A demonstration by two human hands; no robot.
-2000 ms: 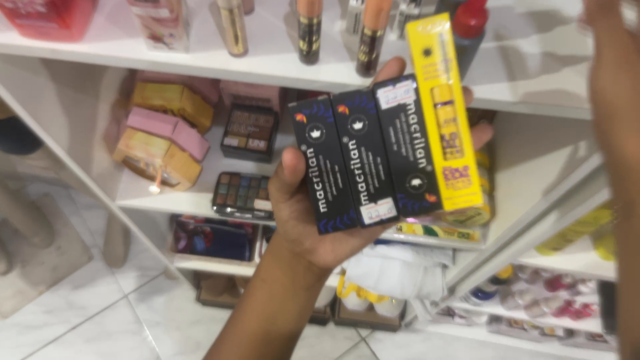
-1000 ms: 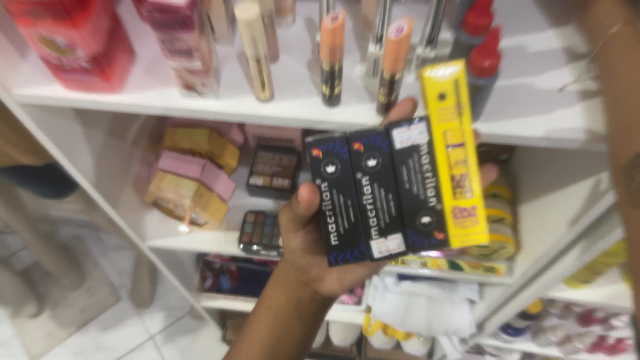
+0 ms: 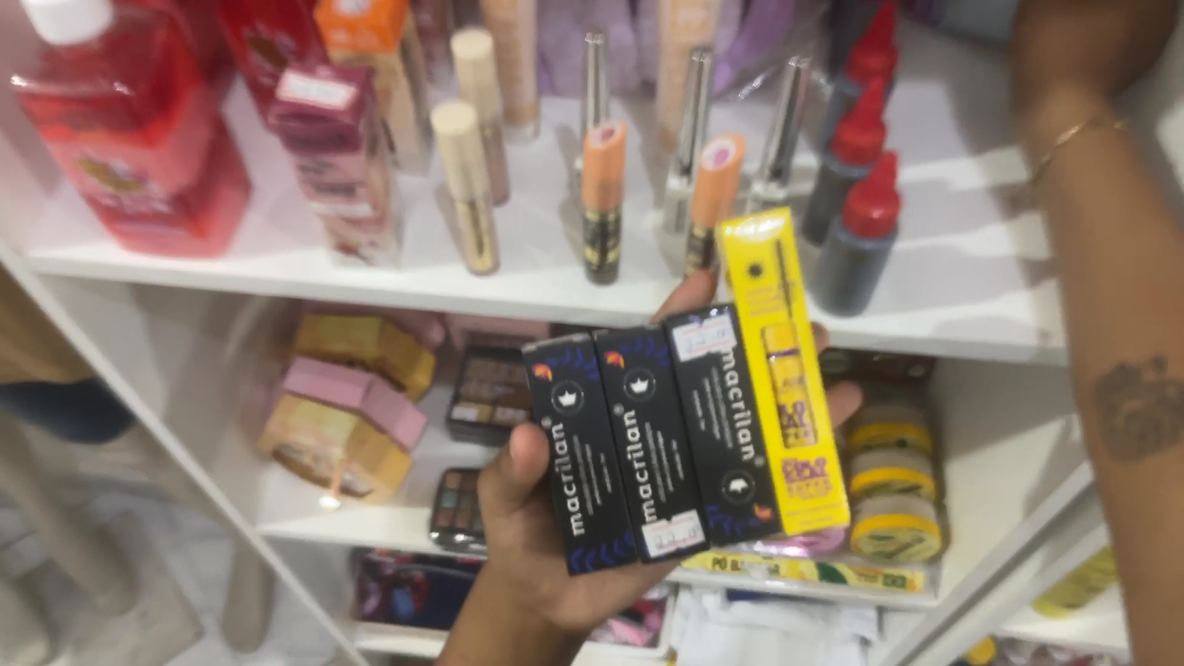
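Note:
My left hand (image 3: 546, 555), palm up, holds three black Macrilan boxes (image 3: 652, 444) side by side, fanned out. Beside them, in the same hand, is a tilted yellow mascara box (image 3: 784, 370). My thumb lies on the left edge of the row, and fingertips show behind the boxes and at the right. White stickers are on two of the black boxes. My right hand (image 3: 1091, 46) is at the top right edge over the upper shelf, partly out of frame and blurred; its fingers and anything in them are hidden. A bracelet is on that wrist.
The white upper shelf (image 3: 462, 277) bears red bottles (image 3: 148, 157), orange-capped tubes (image 3: 603, 203) and red-capped dropper bottles (image 3: 860, 240). Below stand hexagonal boxes (image 3: 342, 444), a dark eyeshadow palette (image 3: 458, 509) and yellow-banded round jars (image 3: 895, 527). A slanting shelf side (image 3: 1017, 546) is at the right.
The view has shifted, bringing more of the upper shelf in. My left hand keeps the same boxes in the same order. My right forearm shows more fully at the right.

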